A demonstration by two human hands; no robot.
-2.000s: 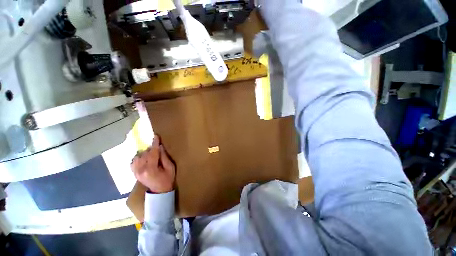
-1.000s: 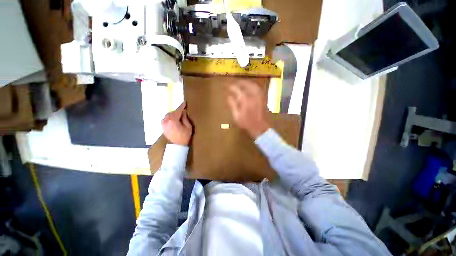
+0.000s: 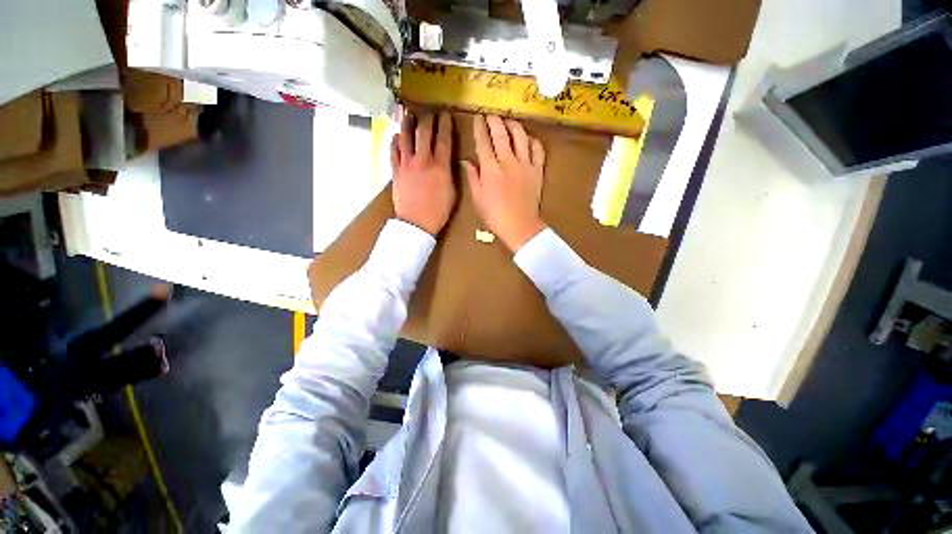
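Note:
A brown garment panel [image 3: 491, 292] lies flat on the table, its top edge at the yellow edge guide [image 3: 522, 92] with black handwriting. A small pale yellow sticker [image 3: 484, 237] is on the panel. My left hand [image 3: 424, 179] lies palm down on the panel's upper left, fingertips just below the guide. My right hand [image 3: 506, 183] lies palm down beside it, fingers a little apart, fingertips near the guide. Neither hand grips anything visible. The area under the palms is hidden.
The white sewing machine head [image 3: 303, 52] is at upper left. A pale arm [image 3: 544, 47] crosses the metal plate [image 3: 480, 44] behind the guide. A yellow tape strip [image 3: 624, 172] is right of the panel. Stacked brown pieces [image 3: 42, 141] are far left, a tablet [image 3: 877, 99] far right.
My right hand has come from the upper right down onto the panel. My left hand has moved up beside it, near the guide. The view has shifted.

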